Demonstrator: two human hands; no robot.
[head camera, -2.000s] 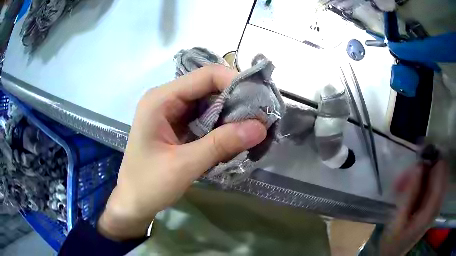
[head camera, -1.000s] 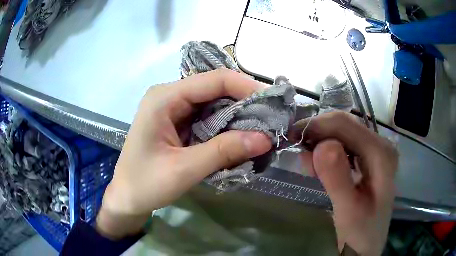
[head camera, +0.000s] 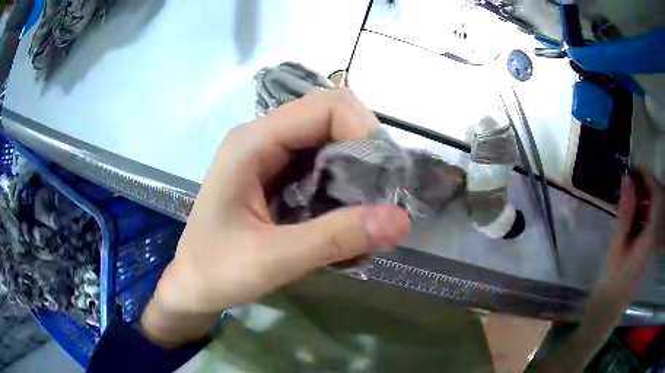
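My left hand (head camera: 248, 226) grips a crumpled, ribbed grey fabric piece (head camera: 364, 171) between thumb and fingers, above the table's front edge. Short white thread ends show at the fabric beside the thumb tip; the cloth is blurred. My right hand (head camera: 631, 233) is at the far right, blurred, away from the fabric. Something dark shows at its fingers, but I cannot tell what it is or whether it is held.
A whitish-grey roll or bottle (head camera: 490, 178) and tweezers (head camera: 536, 175) lie right of the fabric. A round disc (head camera: 519, 65), blue machine part (head camera: 592, 104) and dark phone (head camera: 604, 156) are farther right. Grey pieces (head camera: 73, 29) lie back left; a blue basket (head camera: 106, 255) stands below.
My right hand has moved from the white thread ends at the fabric to the far right. My left hand still grips the fabric, now turned somewhat. The roll and tweezers are uncovered again.
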